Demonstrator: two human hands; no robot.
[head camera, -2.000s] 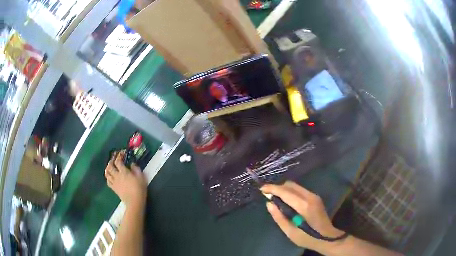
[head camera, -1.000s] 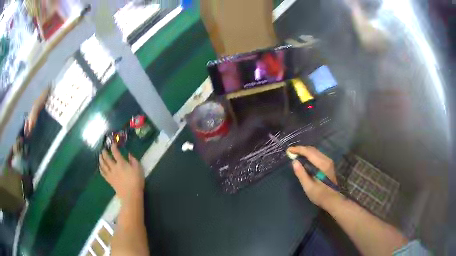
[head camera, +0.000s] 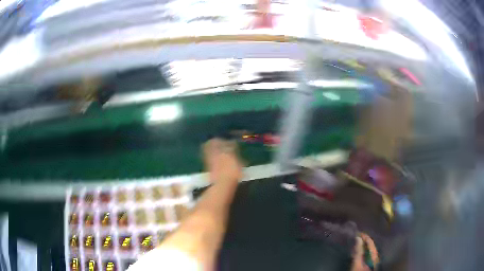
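The picture is strongly blurred. My left hand (head camera: 222, 153) reaches over the green conveyor belt. Dark items with red and gold spots (head camera: 257, 138) lie on the belt just right of my fingertips; whether my fingers touch or hold anything cannot be told. My right hand (head camera: 362, 254) is at the bottom edge, partly cut off, closed around the soldering iron (head camera: 373, 257), of which only part of the dark handle with green shows. The white blister tray (head camera: 130, 233) at lower left has several pockets with red and gold modules, others tan.
The red-sided tip cleaner tin (head camera: 317, 189) stands on the bench, with white lumps (head camera: 290, 186) beside it. The phone (head camera: 379, 172), yellow object (head camera: 387, 205) and bluish panel (head camera: 403, 205) are at the right. A grey post (head camera: 297, 122) rises beside the belt.
The view has swung left, so the tray now shows and the bench things sit further right and lower. The left hand is still by the items on the belt; the right hand is now at the bottom edge.
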